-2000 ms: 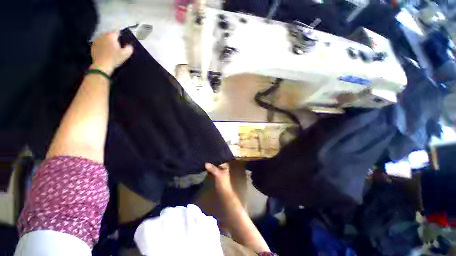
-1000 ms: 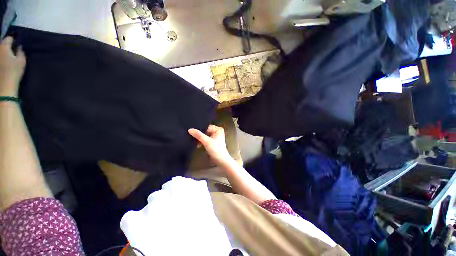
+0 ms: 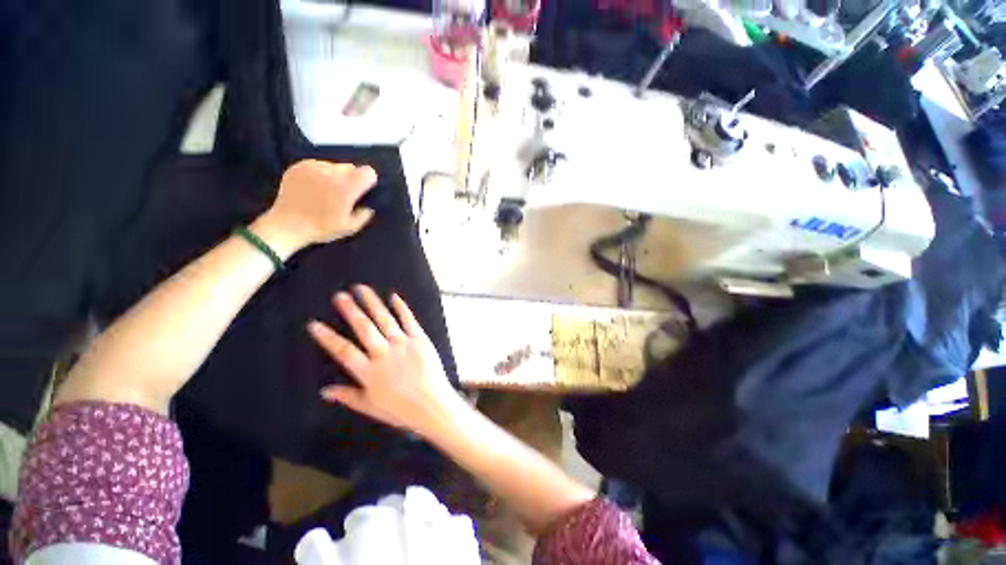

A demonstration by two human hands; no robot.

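A black cut panel (image 3: 392,270) lies flat left of the needle area, its straight right edge beside the white machine bed. My left hand (image 3: 320,204) is on the panel near its top edge, fingers curled and thumb toward the machine; whether cloth is pinched under it is hidden. My right hand (image 3: 381,359) lies palm down on the lower part of the panel, fingers spread. The white JUKI machine head (image 3: 651,149) stands right of the panel. The presser foot area (image 3: 507,226) is blurred, and no cloth shows under it.
Dark cloth (image 3: 750,386) drapes right of the machine off the table. More dark cloth (image 3: 99,144) lies at far left. A black strap (image 3: 618,259) lies under the arm. The table's front edge (image 3: 596,353) is worn brown. A pink container (image 3: 449,57) stands behind the machine.
My right hand has left the panel's lower right corner and now lies flat on the cloth. The panel now lies alongside the bed. The view has shifted, showing the machine head again.
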